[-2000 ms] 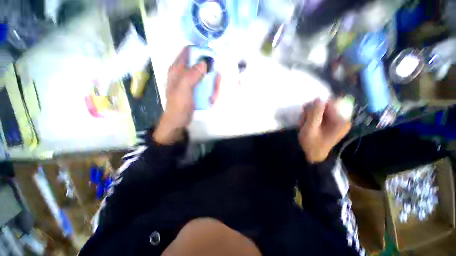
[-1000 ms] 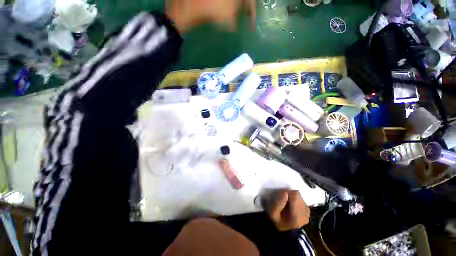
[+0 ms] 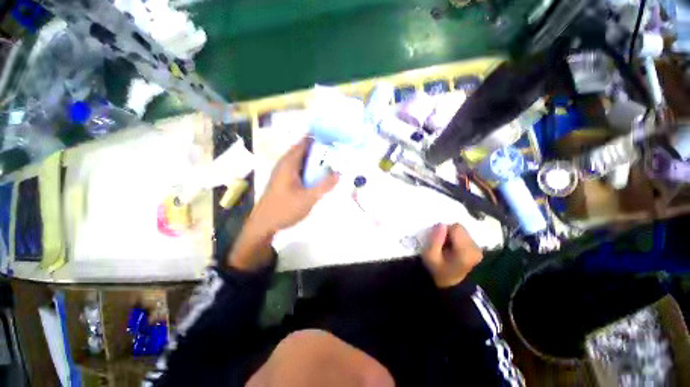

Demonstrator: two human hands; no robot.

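Note:
My left hand [image 3: 284, 200] is over the white work mat [image 3: 340, 234] and holds a light-blue plastic piece [image 3: 316, 165], which looks like a fan handle; the picture is blurred there. Another light-blue part [image 3: 337, 121] lies just beyond it. My right hand [image 3: 452, 253] is curled at the mat's front edge on the right; whether something small is inside it cannot be told. A small black rounded piece [image 3: 360, 181] lies on the mat between the hands.
A thick black tool shape [image 3: 492, 106] slants over the mat's right side. A light-blue fan [image 3: 522, 204] and a round pale grille [image 3: 557, 178] lie at the right. A yellowish block [image 3: 234, 193] is left of the mat. A box of silvery parts [image 3: 632, 348] is lower right.
My left arm, stretched far forward one second ago, is back over the mat with a light-blue piece in the hand. My right hand stays near the front edge. The view has shifted.

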